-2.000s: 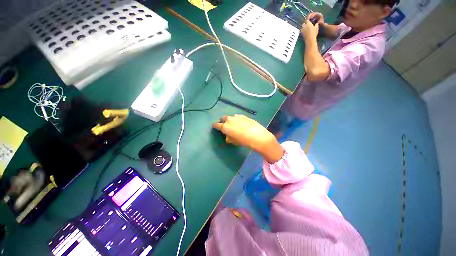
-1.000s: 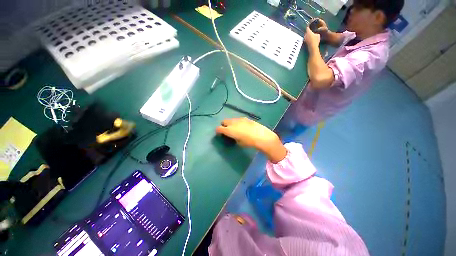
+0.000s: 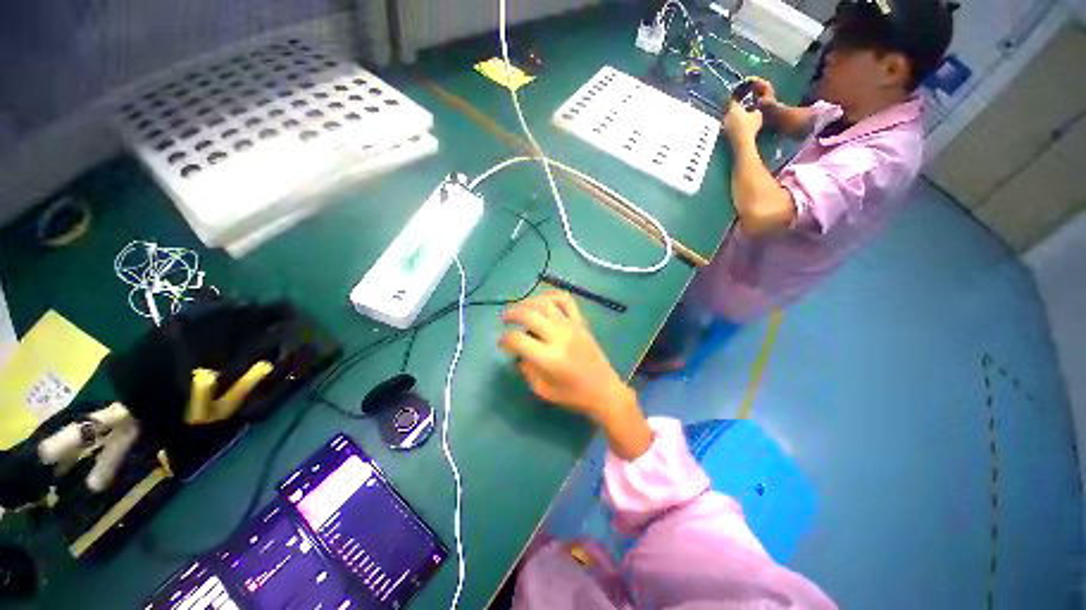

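My right hand is bare, in a pink striped sleeve, over the green mat near the bench edge. Its fingers are bent and partly spread; whether a small thing sits between them cannot be told. My left hand is not in view. Three phones with lit purple and white screens lie side by side at the lower left, the last cut off by the frame. A round black charging case stands open beyond them, with a light ring around its centre. A slim black stick lies beyond my hand.
A white power strip and white cable lie left of my hand. Stacked ring trays stand at the back left, another tray farther right. Dark items with yellow grips lie behind the phones. A person sits at the upper right.
My right hand has turned, with its fingers lifted and spread more than before. The view has shifted, so the bench things sit lower in the frame. The other person still handles a small dark object.
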